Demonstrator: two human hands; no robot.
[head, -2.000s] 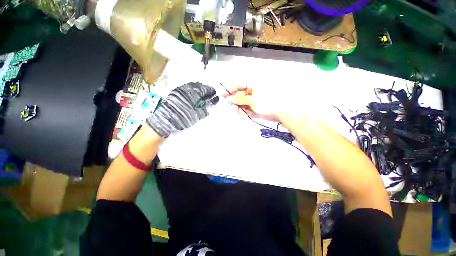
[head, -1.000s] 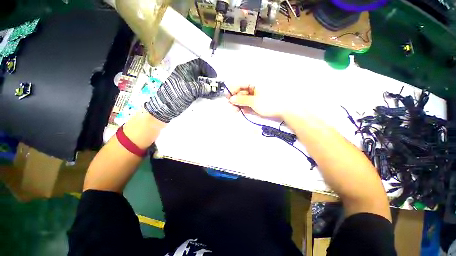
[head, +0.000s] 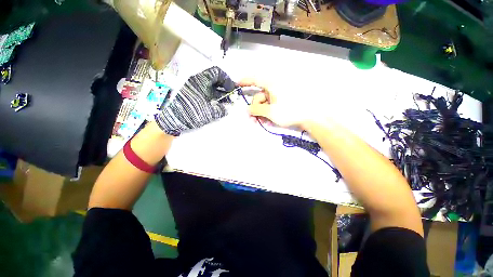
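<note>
My left hand (head: pixel 197 101), in a grey-black striped knitted glove with a red band at the wrist, holds a small circuit board (head: pixel 226 95) edge-on at its fingertips. My bare right hand (head: pixel 261 103) pinches the end of a thin black cable (head: pixel 300 142) close to the board; whether the lead touches it is hard to tell. The cable runs down to a tied coil and a small plug on the white board. The soldering iron (head: pixel 227 38) points down just behind my left hand.
A tangled pile of black cables (head: pixel 438 146) lies at the white board's (head: pixel 227 157) right end. Teal boards (head: pixel 157 94) lie beside my left hand. A yellowish fume hood (head: pixel 154 32) hangs at upper left. A black mat (head: pixel 59 92) lies left; a wooden board (head: pixel 346 31) stands behind.
My left hand first turned and moved up a little, and the small board now shows tilted at its fingertips. My right hand stays nearly in place with the cable. The view has shifted slightly.
</note>
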